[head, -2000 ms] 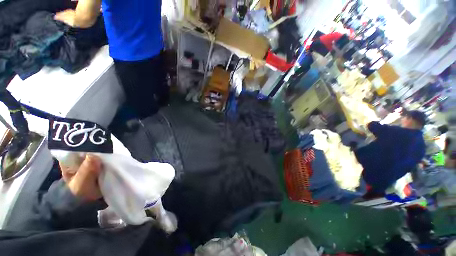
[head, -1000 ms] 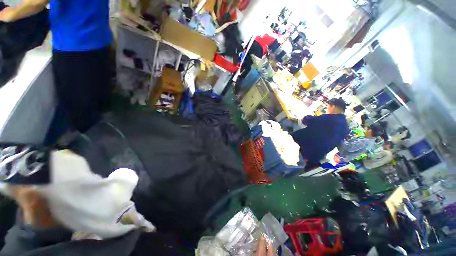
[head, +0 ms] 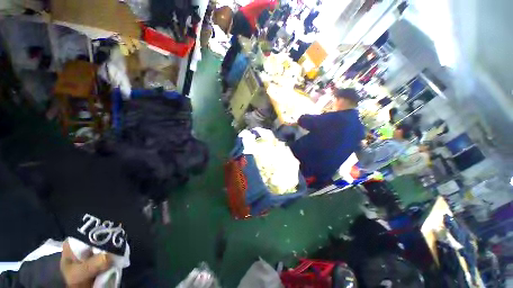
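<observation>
My left hand [head: 84,267] is low at the left edge, fingers closed on white cloth [head: 114,275]. A black patch [head: 102,233] with white "T&G" letters stands just above my fingers, against the cloth. More white cloth shows behind my grey sleeve. My right hand is not in view. A shiny clear plastic bag [head: 199,278] is cut off by the bottom edge, with a pale translucent piece [head: 261,275] to its right.
An orange basket [head: 237,188] holds blue and cream cloth on the green floor [head: 197,225]. A person in dark blue [head: 332,146] sits behind it at a work table. Dark fabric heaps [head: 157,140] lie left. A red crate [head: 315,274] stands at bottom.
The view has swung right; the person in blue and white table have left it. My left hand still holds the cloth and patch, now lower. Fingertips seen beside the plastic earlier are gone.
</observation>
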